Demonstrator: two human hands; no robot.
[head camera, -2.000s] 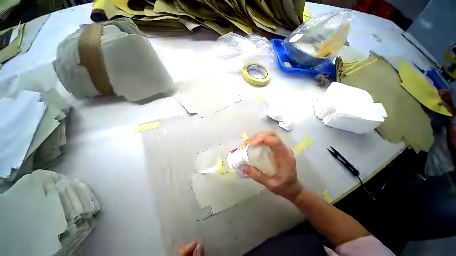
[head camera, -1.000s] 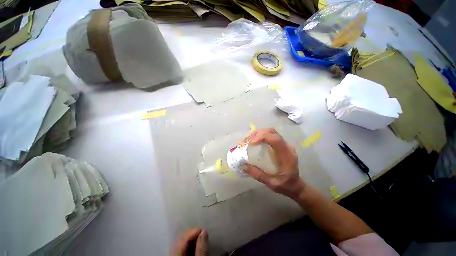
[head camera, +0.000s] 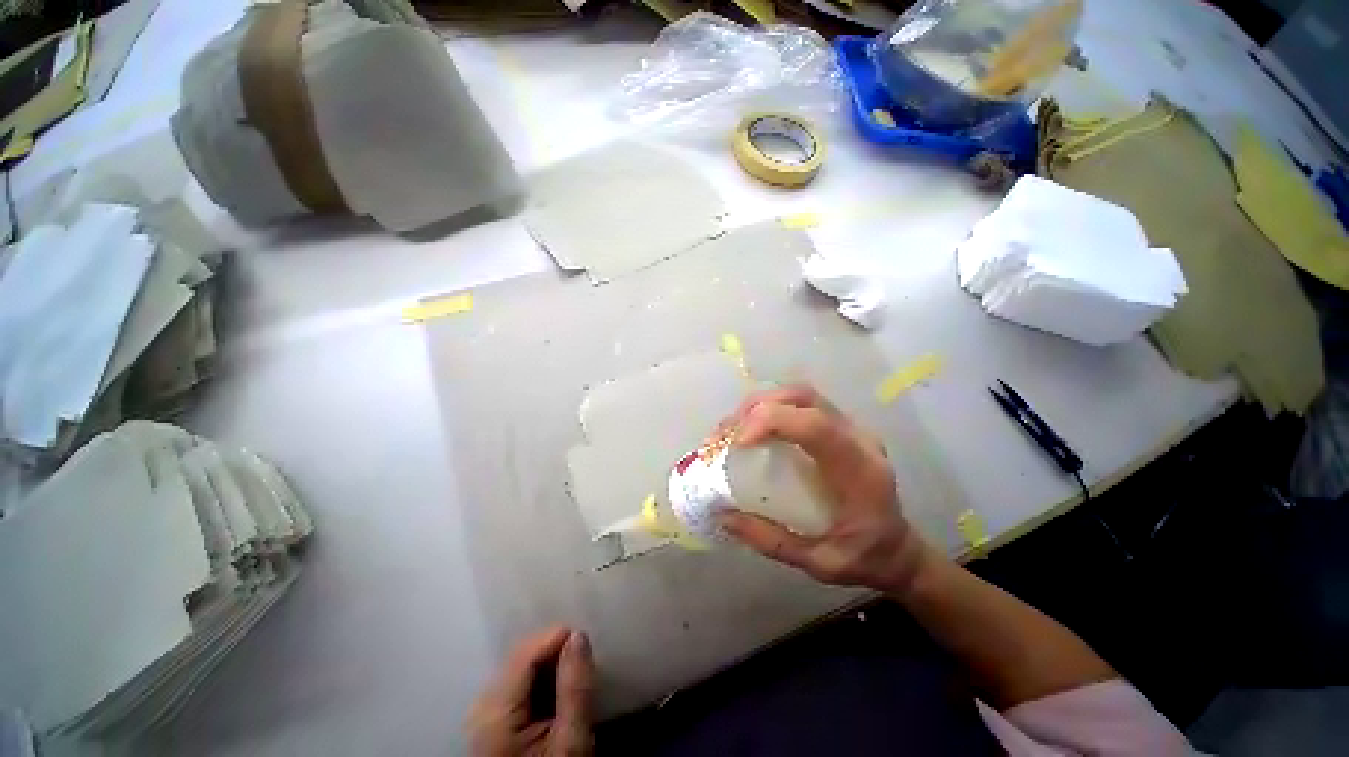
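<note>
My right hand (head camera: 836, 496) is shut on a translucent glue bottle (head camera: 707, 485) with a white and red label and a yellowish collar. The bottle is tilted with its nozzle to the left, over the lower left part of a grey-beige cut panel (head camera: 636, 429). The panel lies flat on the grey work sheet (head camera: 511, 503). My left hand (head camera: 540, 698) is at the bottom edge, partly cut off, with thumb and finger slightly apart and nothing visible in it.
Stacks of grey-beige panels (head camera: 111, 555) stand at left, a tied bundle (head camera: 400, 126) behind. Tape roll (head camera: 780, 150), crumpled white wad (head camera: 846, 287), white stack (head camera: 1065, 263), blue tray (head camera: 947, 138) and black snips (head camera: 1040, 428) lie behind and right. Another panel (head camera: 629, 207) lies behind the sheet.
The bottle's nozzle has moved from the panel's left edge to its lower left corner. My left hand has come further into view at the bottom. The camera view has shifted slightly.
</note>
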